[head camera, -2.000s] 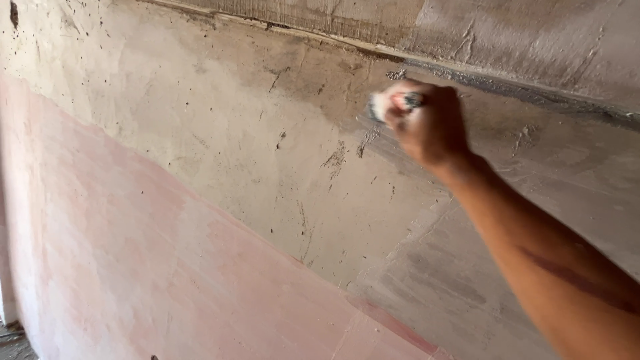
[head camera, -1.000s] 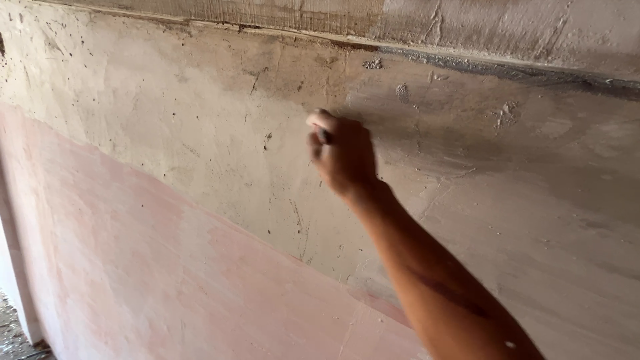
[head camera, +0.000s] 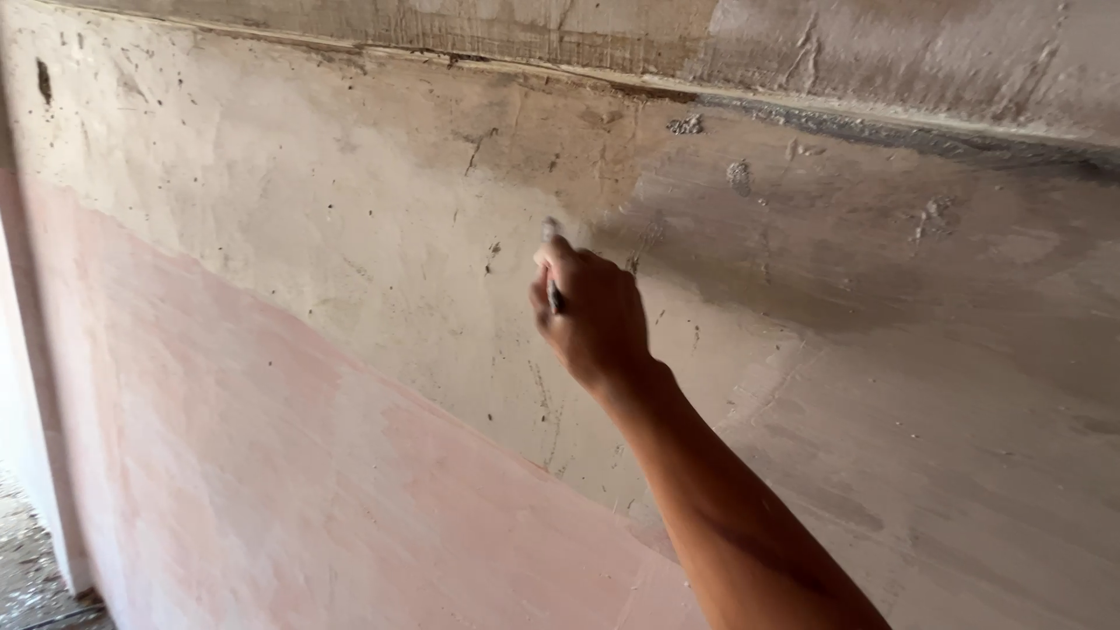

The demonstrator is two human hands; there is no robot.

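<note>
My right hand (head camera: 595, 306), on an arm that rises from the bottom right, is closed around a small hand tool (head camera: 554, 293). The tool's dark handle end shows below the curled fingers, and its pale, blurred tip (head camera: 549, 227) points up at the wall. Its exact kind is hard to tell. Around the hand is beige plaster wall (head camera: 420, 236), with dark specks and scratches. Darker grey-brown, damp-looking wall surface (head camera: 840, 271) lies to the hand's right, with shadow across part of it. Whether the tip touches the wall is unclear. My left hand is out of view.
A narrow ledge (head camera: 490, 66) crosses the wall above the hand, with a dark grey strip (head camera: 857, 127) under its right part. Pink wall surface (head camera: 350, 472) lies below the beige band. A wall edge (head camera: 48, 420) and debris-strewn floor (head camera: 26, 542) show at left.
My right hand, still holding the tool, has moved left and down along the wall, from close under the ledge's dark strip to left of the scratched marks.
</note>
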